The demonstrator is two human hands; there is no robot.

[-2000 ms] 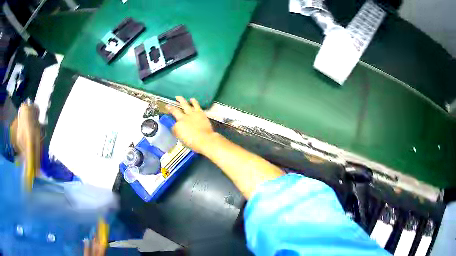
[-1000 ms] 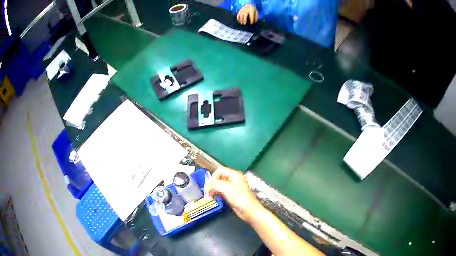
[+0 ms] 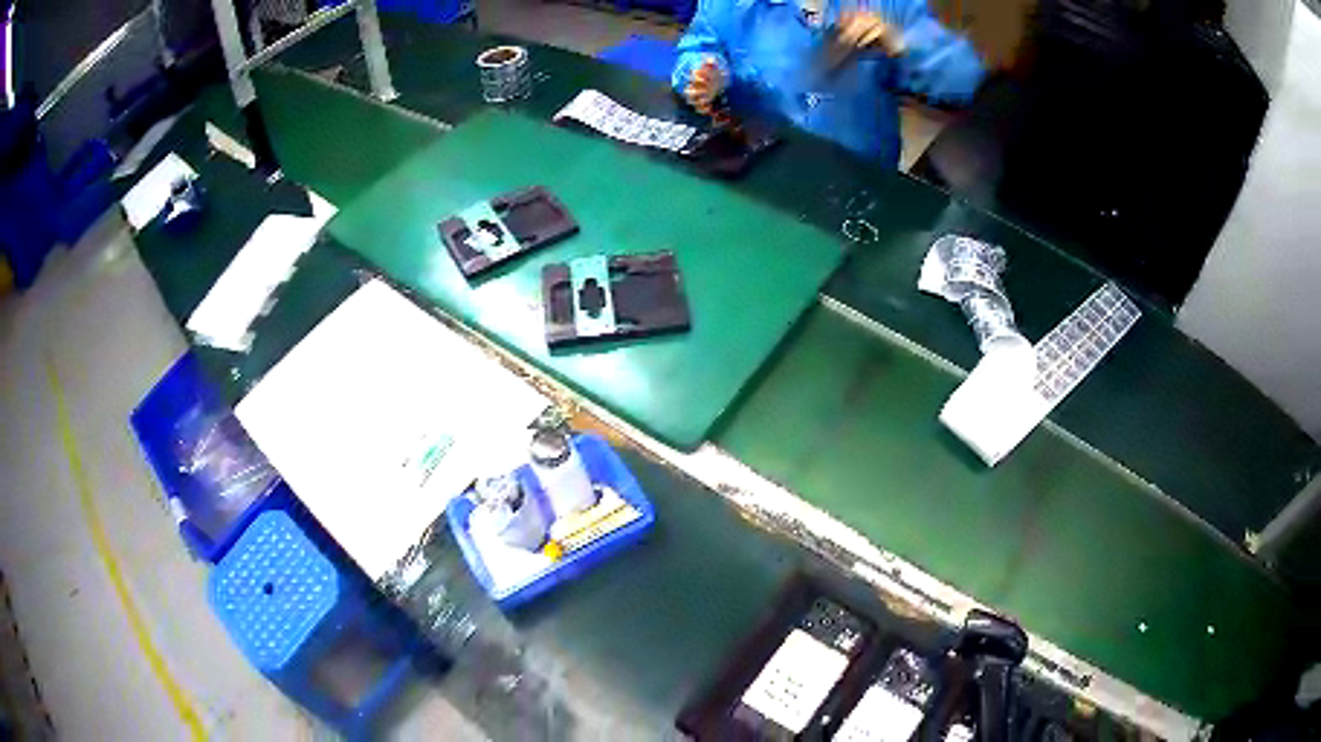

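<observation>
Neither of my hands is in view. Nearest in front of me, a blue parts bin (image 3: 510, 587) holds two greyish dispenser bottles (image 3: 559, 467) and several yellow sticks (image 3: 597, 528). At the bottom right, a black phone tray (image 3: 724, 693) holds phones with white labels (image 3: 797, 678), cut off by the lower edge. A black object (image 3: 991, 652) lies across the tray. Two black fixture blocks (image 3: 638, 302) lie on the raised green board (image 3: 724, 380).
A white box or board (image 3: 391, 420) lies left of the bin. A label strip (image 3: 1079, 341) trails on the right. A label roll (image 3: 504, 73) stands at the back. A person in blue (image 3: 811, 87) works across the bench. A blue stool (image 3: 275, 594) stands lower left.
My hand, at the blue bin before, has left the picture. The view has shifted, so the phone tray shows again at the bottom right. The person across has raised a hand.
</observation>
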